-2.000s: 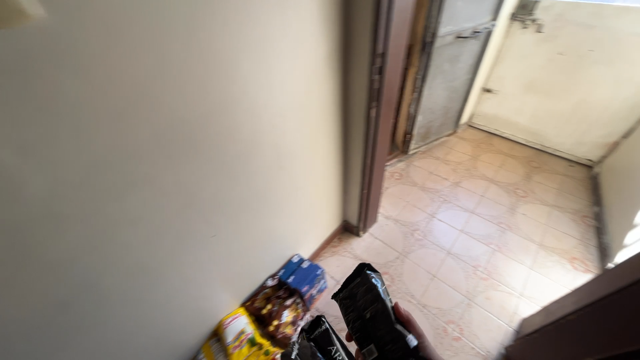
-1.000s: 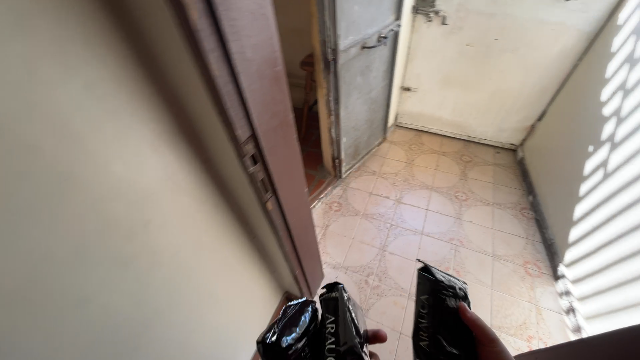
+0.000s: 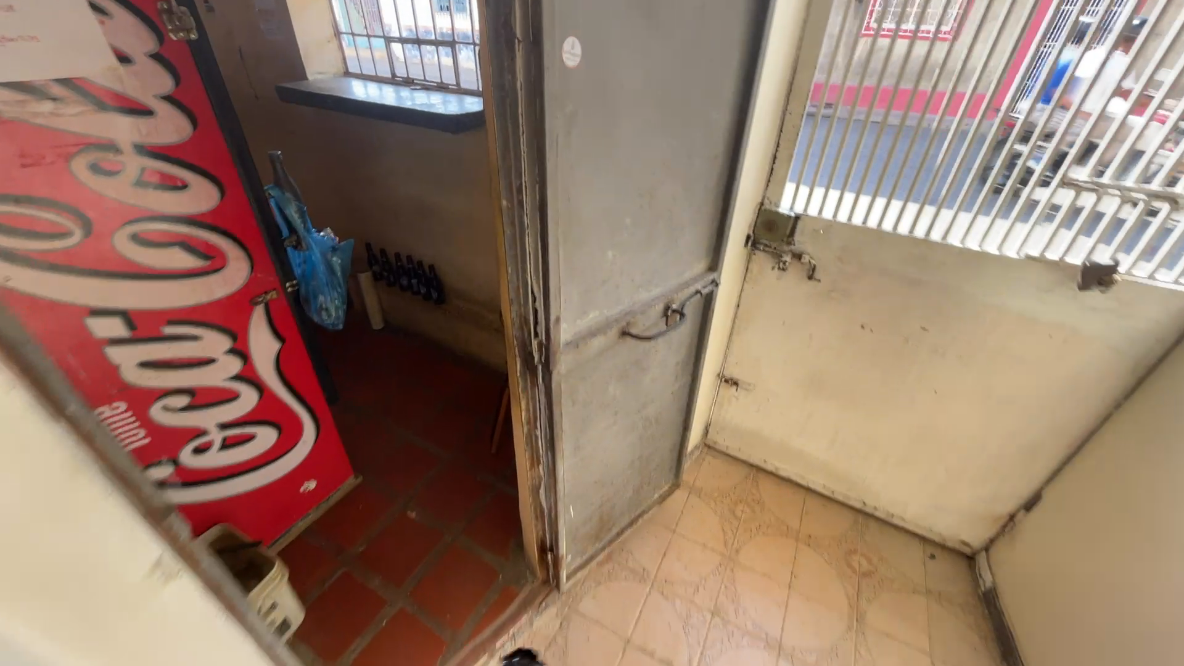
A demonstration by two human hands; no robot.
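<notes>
Neither of my hands shows in the head view now. At the bottom edge, left of the middle, only the tip of a black package peeks in above the tiled floor; what holds it is out of view. Beyond it stands a grey metal door with a bar handle, beside an open doorway.
Through the doorway are a red Coca-Cola refrigerator, a blue plastic bag hanging at its side, a cream bucket and several dark bottles by the wall. A barred metal gate closes off the tiled passage.
Both hands and most of the black packages have left the view. The view has moved forward and up, and the refrigerator beyond the doorway has come into sight.
</notes>
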